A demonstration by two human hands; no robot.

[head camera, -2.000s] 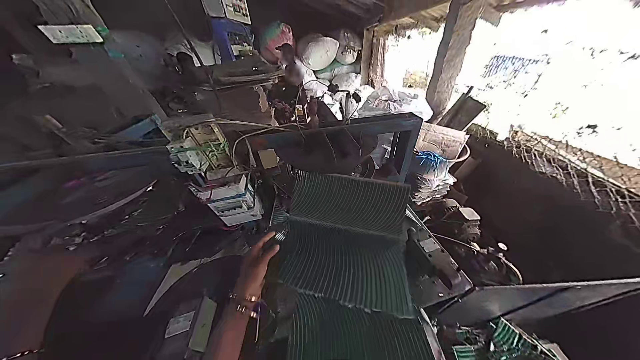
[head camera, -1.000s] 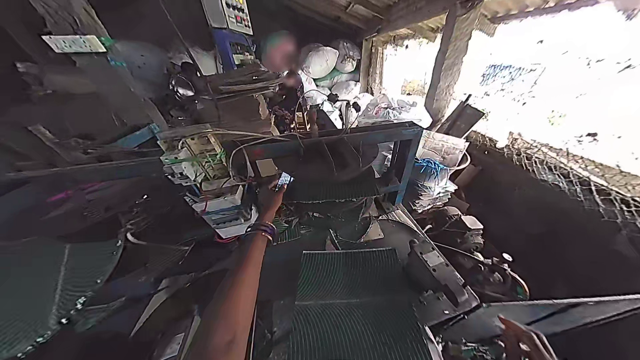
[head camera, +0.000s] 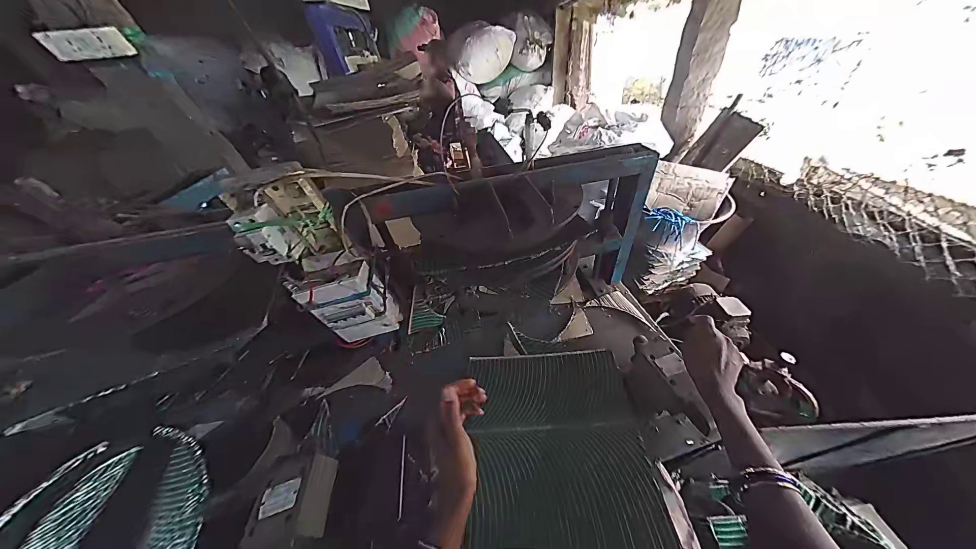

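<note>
A green sheet with fine curved lines (head camera: 549,457) lies in front of me, its far edge reaching toward a blue metal frame (head camera: 518,175). My left hand (head camera: 461,427) is at the sheet's left edge with its fingers curled; whether it grips the edge is unclear. My right hand (head camera: 711,354) is closed over the right side, beside a grey metal machine part (head camera: 671,381) and a motor-like unit (head camera: 720,309). What is inside its fingers is hidden. Cut scraps (head camera: 576,324) lie beyond the sheet.
Stacked electrical boxes (head camera: 343,301) stand left of the frame. A bucket with blue strands (head camera: 675,225) stands at its right. White sacks (head camera: 484,53) are piled behind. Curved green-striped pieces (head camera: 179,488) are at lower left, and a metal rail (head camera: 877,442) runs at right.
My left hand has come back from the far side near the frame to the sheet's left edge. My right hand has moved from the lower right to beside the machine part.
</note>
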